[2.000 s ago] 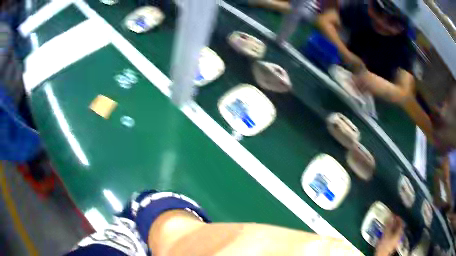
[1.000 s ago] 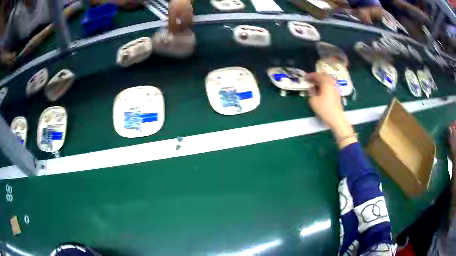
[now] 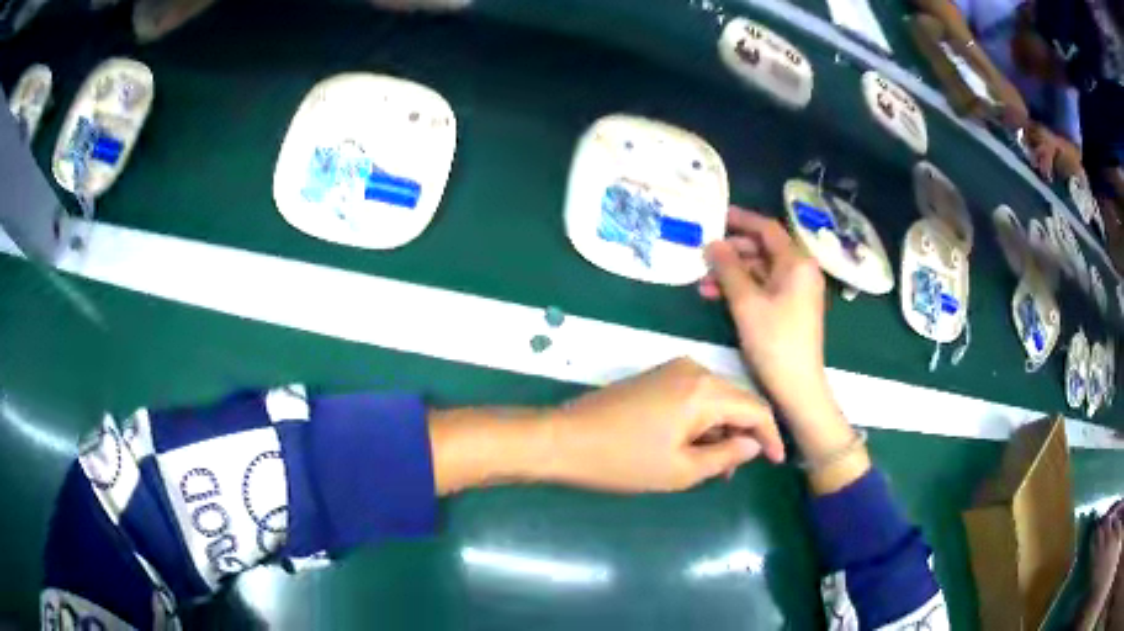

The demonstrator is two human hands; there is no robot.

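Note:
An off-white housing [image 3: 604,160], open side up with a pale blue board and a dark-blue bar, lies on the dark belt at centre. My right hand [image 3: 777,296] is at its lower right edge, thumb and fingers closed on the rim. My left hand [image 3: 672,425] is below, over the white strip and bench, fingers curled, with nothing visible in it. Its fingertips are close to my right wrist. A second open housing [image 3: 365,105] lies to the left. A tilted housing [image 3: 851,253] with dark wires lies just right of my right hand.
More housings [image 3: 934,290] lie along the belt on both sides, some in the far row. The white edge strip [image 3: 407,314] carries two small dark-green bits [image 3: 546,330]. A cardboard box [image 3: 1021,530] stands at lower right. A grey post [image 3: 27,191] is at left. People's arms show at upper right.
My left arm has come in from the lower left across the bench. My right hand has moved from the tilted housing to the larger housing's right edge. The view has turned and moved closer.

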